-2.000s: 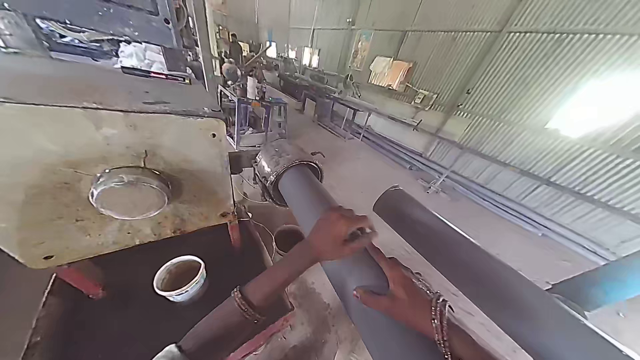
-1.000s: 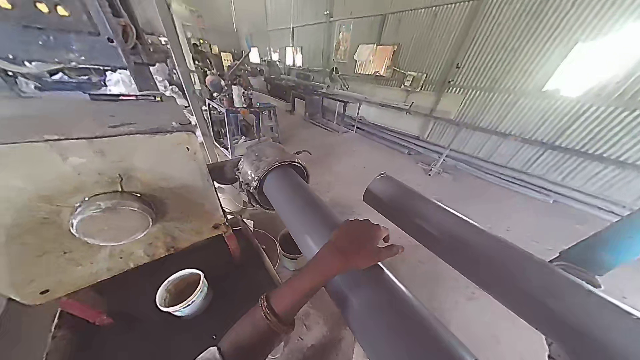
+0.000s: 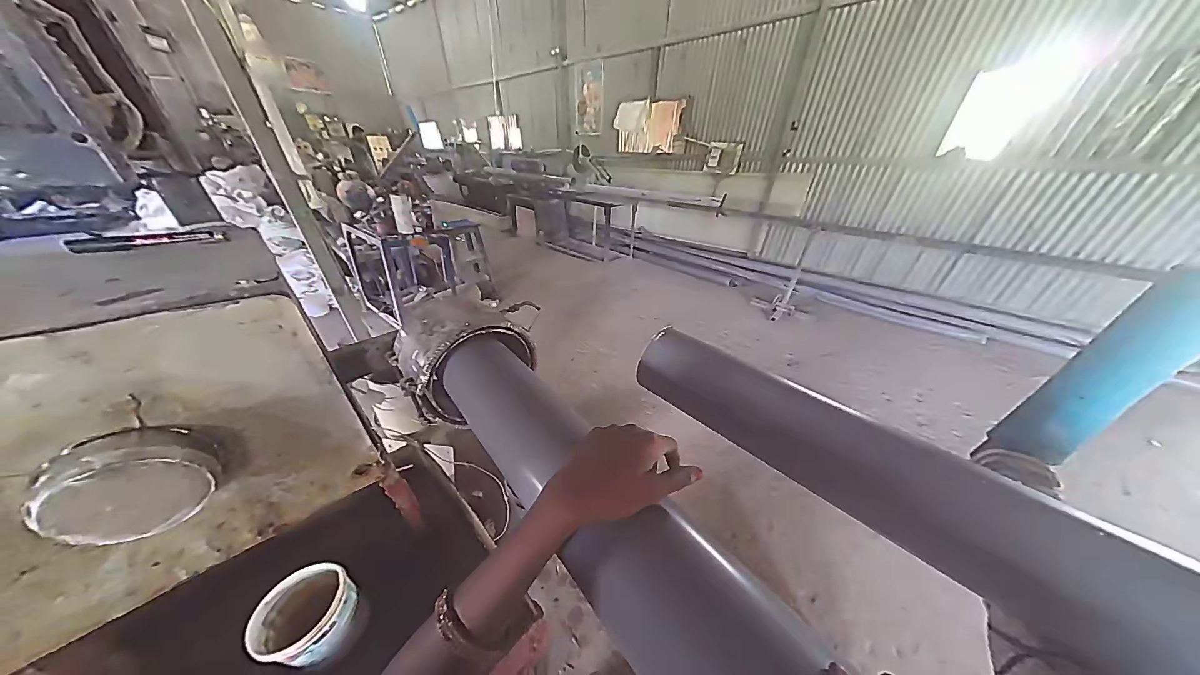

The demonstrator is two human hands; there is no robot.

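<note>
My left hand point(image 3: 614, 473), with a bracelet at the wrist, lies palm down across the top of a thick grey plastic pipe point(image 3: 642, 577). Its fingers are bent near the pipe's right side, with the thumb apart from them. The pipe's far end sits inside a round metal collar point(image 3: 469, 352) with a rough rim. My right hand is out of view. To the right, a second grey pipe point(image 3: 844, 441) lies at a slant, apart from the first. The near ends of both pipes run out of the picture.
On the left stands a stained metal panel point(image 3: 272, 375) with a round fitting point(image 3: 122, 487). A tub point(image 3: 305, 614) of brownish contents rests on a dark surface below it. A blue pipe point(image 3: 1106, 375) is at the right. Farther back are benches and long pipes point(image 3: 844, 295) along the corrugated wall.
Two seconds ago both my hands were on the near pipe; the right hand has since left the view. My left hand stays on the pipe. The view has tilted up a little.
</note>
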